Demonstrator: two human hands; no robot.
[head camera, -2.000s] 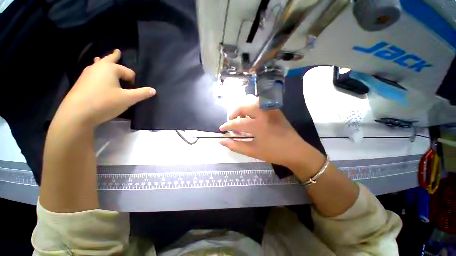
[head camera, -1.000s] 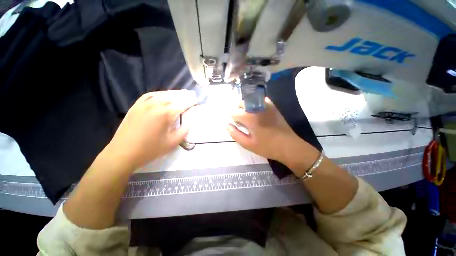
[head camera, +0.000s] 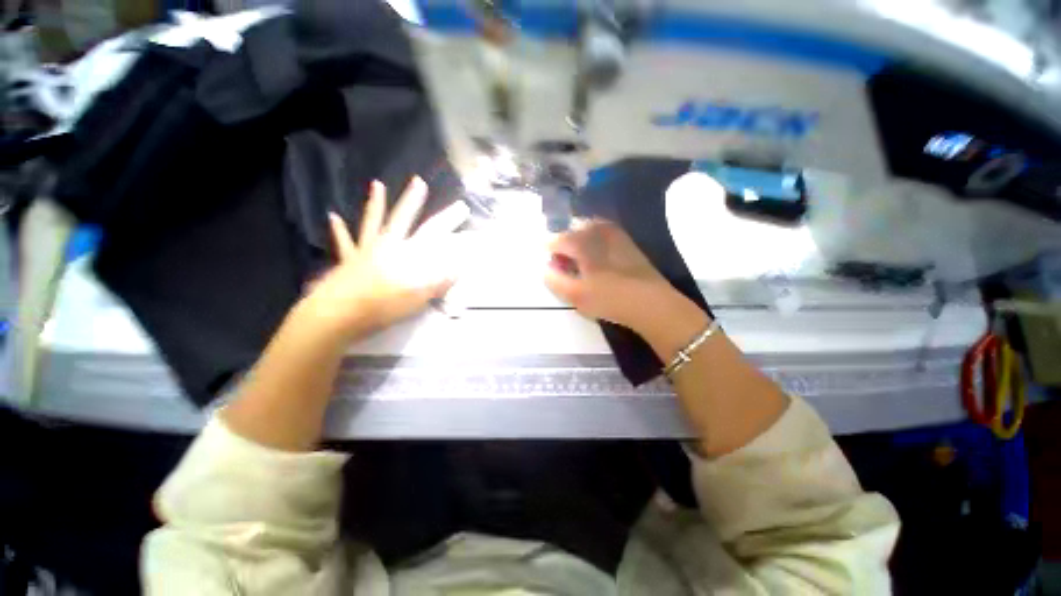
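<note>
The large black garment panel (head camera: 186, 221) lies spread left of the needle and reaches the table's front edge. My left hand (head camera: 390, 262) is flat with fingers spread, at the panel's right edge, left of the lit needle area. My right hand (head camera: 593, 274) is closed just in front of the presser foot area (head camera: 556, 192), its fingers curled in; a small dark red spot shows at the fingertips, and whether it holds anything is hidden. A black fabric strip (head camera: 646, 198) runs under the machine arm and shows again below my right wrist. The frame is blurred.
The white sewing machine head (head camera: 745, 70) arches over the back. A small black and light-blue item (head camera: 762, 190) and a dark tool (head camera: 881, 275) lie on the bed. Red and yellow scissors handles (head camera: 992, 384) are at the right end. The ruler tape (head camera: 500, 382) lines the front edge.
The view has shifted, showing more of the machine and its panel. My left hand moved right from the black panel toward the needle, then its fingers spread. My right hand stays by the presser foot, fingers more curled.
</note>
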